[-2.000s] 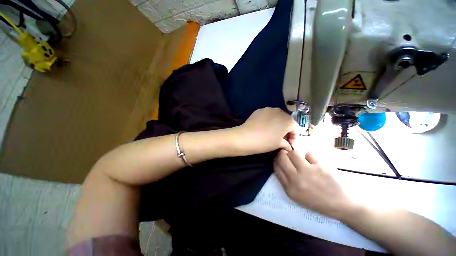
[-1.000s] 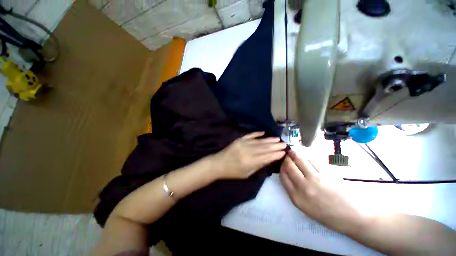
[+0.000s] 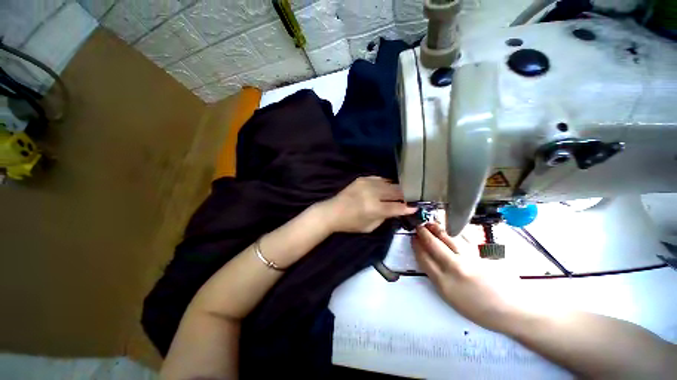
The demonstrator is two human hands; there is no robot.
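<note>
A dark garment (image 3: 297,159), maroon-brown on one side and navy on the other, lies in a heap left of the sewing machine (image 3: 519,104). My left hand (image 3: 364,205) presses on the garment with its fingertips at its edge beside the presser foot (image 3: 424,215). My right hand (image 3: 454,271) has its fingertips at the same edge just in front of the presser foot, pinching the cloth there. The needle and the exact stitch line are hidden by my fingers and the machine head.
A brown cardboard sheet (image 3: 89,200) stands at the left with a yellow object (image 3: 18,154) at its far side. A ribbed knob (image 3: 491,251), a blue disc (image 3: 519,214) and a thin dark tool (image 3: 545,252) are right of the needle area. A yellow-green screwdriver (image 3: 289,24) is at the brick wall.
The view has shifted, showing more of the machine top and wall. My left hand has flattened onto the cloth near the presser foot, and the garment edge has moved to the foot.
</note>
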